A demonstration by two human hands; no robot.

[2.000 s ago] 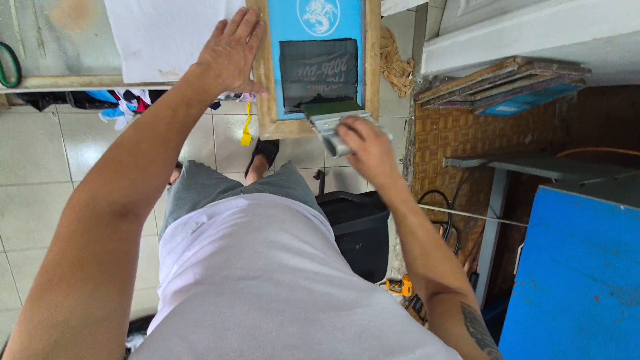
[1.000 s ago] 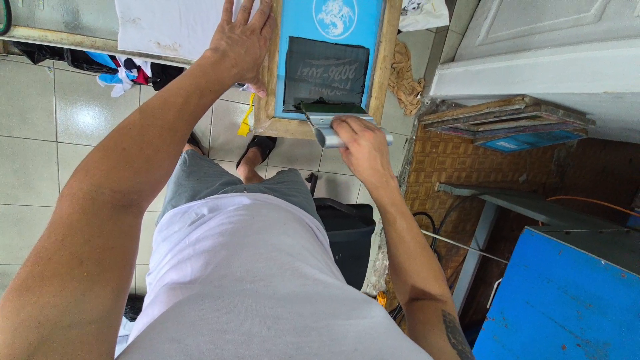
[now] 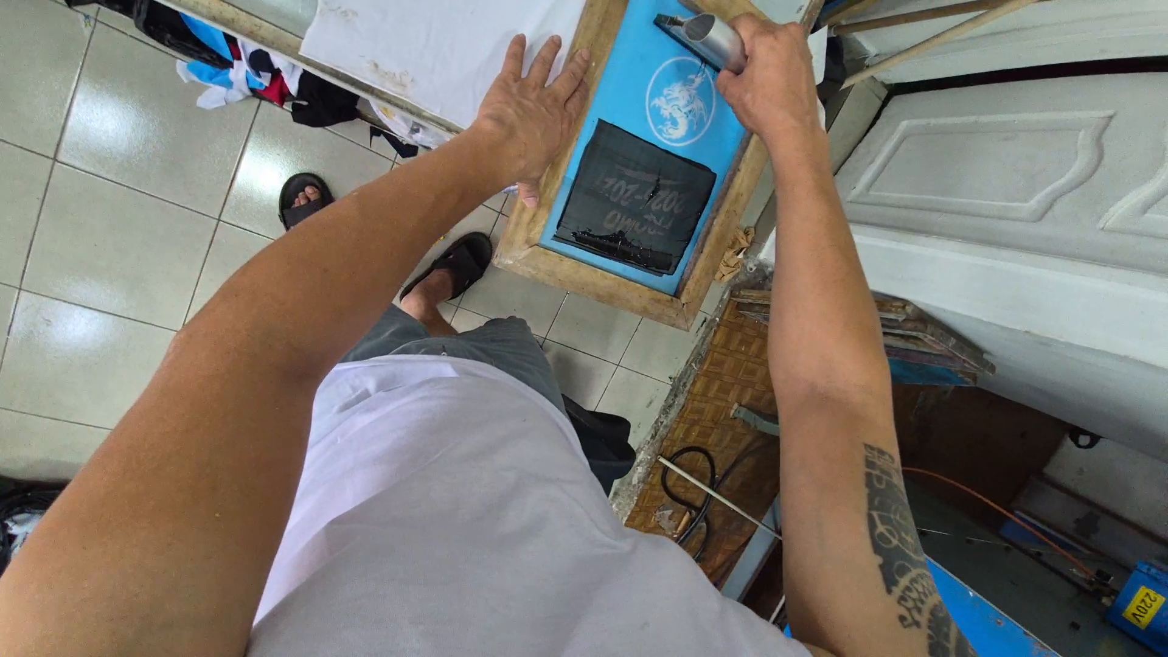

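A wood-framed printing screen (image 3: 598, 290) with blue mesh lies at the top of the head view. On its mesh are a white round dragon emblem (image 3: 681, 101) and, nearer to me, a dark ink-covered rectangle (image 3: 637, 197) bearing writing. My left hand (image 3: 534, 114) lies spread on the left side of the frame, fingers apart. My right hand (image 3: 776, 78) is closed on a metal squeegee (image 3: 714, 41) beyond the emblem, near the frame's upper right. Its blade is on or just over the blue mesh; contact is unclear. White cloth (image 3: 401, 55) lies to the left of the screen.
Coloured cloths (image 3: 265, 78) hang under the table edge (image 3: 365, 96) at left. A white panelled surface (image 3: 976, 164) stands at right, with stacked wooden frames (image 3: 912, 338) below it. A black bin (image 3: 598, 443) is near my body; a cable (image 3: 698, 497) lies to its right.
My right hand has moved the squeegee from the near edge of the dark rectangle to beyond the emblem. My left hand stays on the frame's left side. The view has turned noticeably.
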